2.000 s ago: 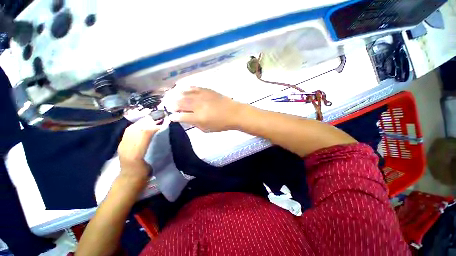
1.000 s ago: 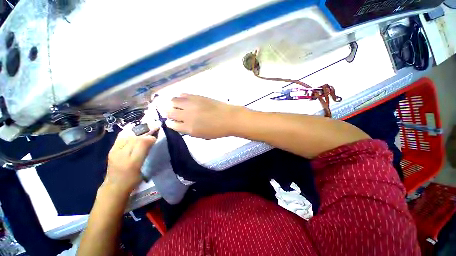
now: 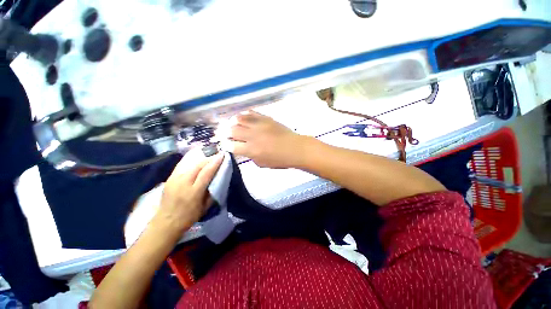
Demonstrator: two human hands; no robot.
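My left hand (image 3: 188, 190) is bare and holds the pale grey-white piece (image 3: 222, 208) near the presser foot area (image 3: 208, 149) of the white sewing machine (image 3: 254, 45). The grey piece hangs over the table edge. My right hand (image 3: 257, 140) lies on the right side of the foot, fingers bent and pointing left; its fingertips are washed out by glare, so what they touch is unclear. A dark navy strip (image 3: 244, 196) runs down between my hands over the table edge. A large navy panel (image 3: 90, 208) lies flat on the left of the table.
Snips (image 3: 365, 130) tied to a brown-red cord (image 3: 402, 136) lie on the machine bed, right of my right hand. A red-orange crate (image 3: 504, 199) with navy cloth stands beside the table at right. A crumpled white scrap (image 3: 349, 252) lies near the lap.
The view has shifted, and the machine head covers more of the top. My left hand now lies flatter over the grey piece, covering more of it. My right hand stays beside the foot.
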